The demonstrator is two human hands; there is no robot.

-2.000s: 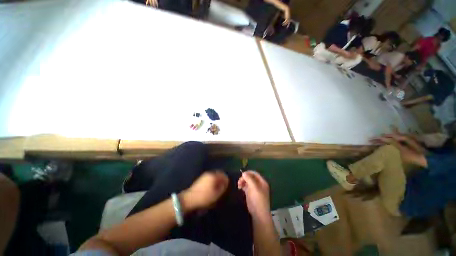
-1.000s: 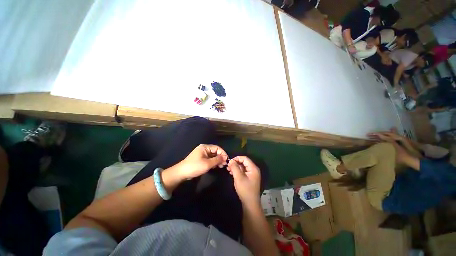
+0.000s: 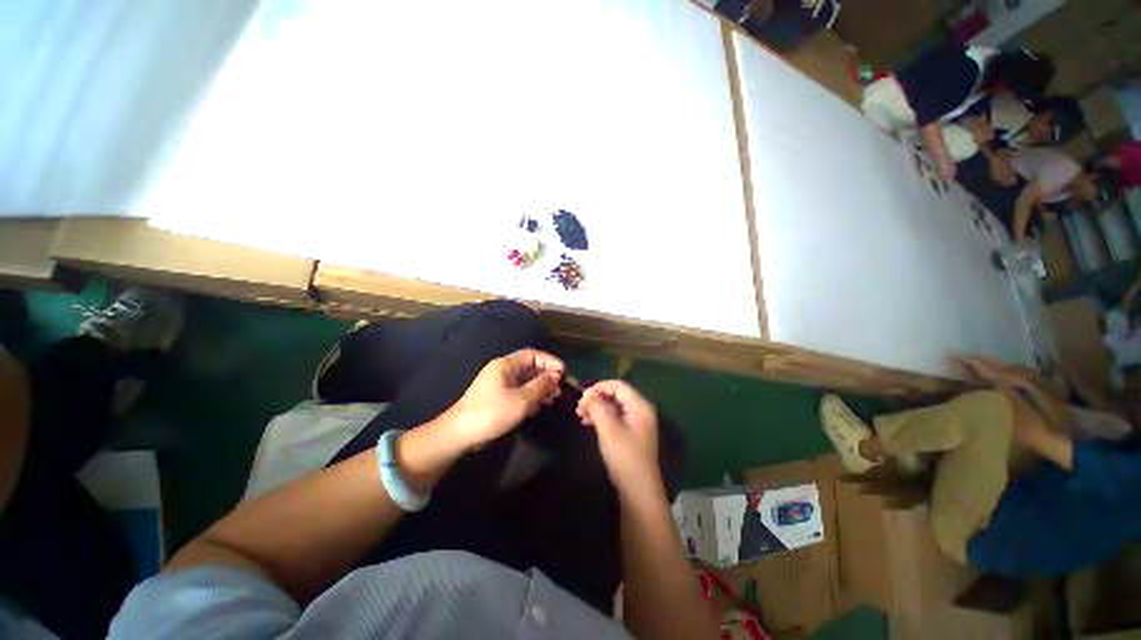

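My left hand (image 3: 511, 393) and my right hand (image 3: 619, 419) are bare and held close together above my dark-clothed lap. The fingertips of both hands are pinched on a tiny thin piece (image 3: 571, 383) between them, too small to make out. On the white table lie small loose piles: a dark navy pile (image 3: 569, 229), a speckled brown pile (image 3: 568, 273), a small red and yellow-green pile (image 3: 522, 255) and a small black-and-white pile (image 3: 529, 224).
The white table (image 3: 501, 113) has a wooden front edge (image 3: 413, 295) beyond my knees. A printed box (image 3: 751, 523) and cardboard (image 3: 863, 531) lie at lower right. A seated person's leg in tan trousers (image 3: 957, 438) is at right. Several people sit farther along the table.
Two seconds ago my hands were apart, the left one blurred; they have come together at the fingertips. Since one second ago they have separated slightly, and the view has shifted a little.
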